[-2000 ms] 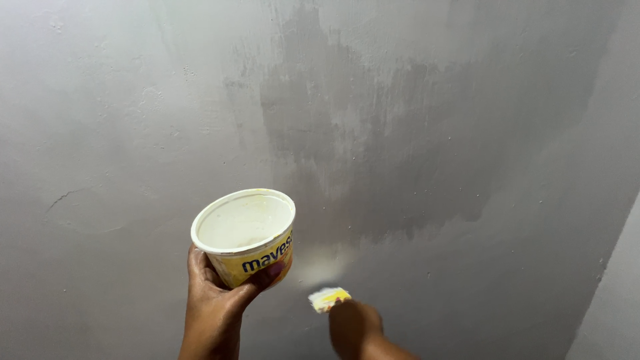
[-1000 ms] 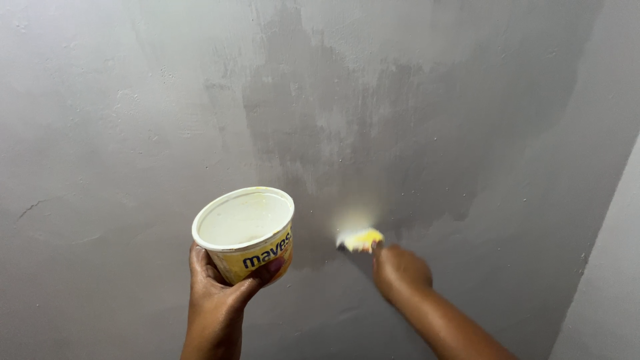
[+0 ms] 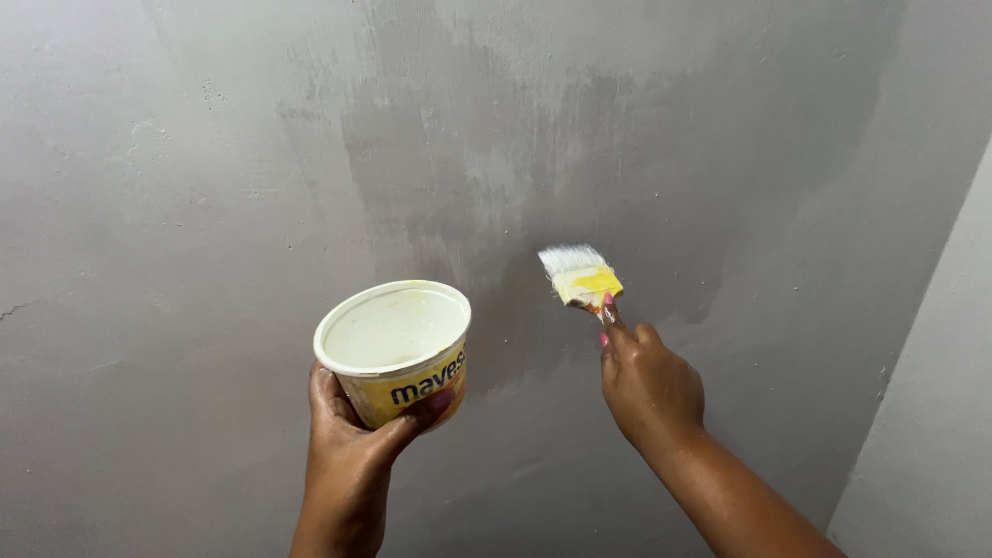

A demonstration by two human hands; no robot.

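Note:
At the lower middle, my left hand (image 3: 360,449) grips a yellow plastic tub (image 3: 368,391) with a white rim, tilted so that its pale inside shows; how much it holds I cannot tell. To the right of it, my right hand (image 3: 655,384) is closed around the handle of a paintbrush (image 3: 585,280). The brush has white bristles pointing up and to the left, and a yellow and cream band. Its bristles are at or close to the grey wall (image 3: 736,170); contact is not certain. Darker, damp-looking patches spread over the wall above and around the brush.
A lighter wall (image 3: 922,403) meets the grey one along a slanting corner at the right. Small bumps and pits mark the grey surface, and a thin crack (image 3: 19,310) runs at the far left.
My right hand has moved up and to the right with the brush, away from beside the tub's base. My left hand still holds the tub in much the same place.

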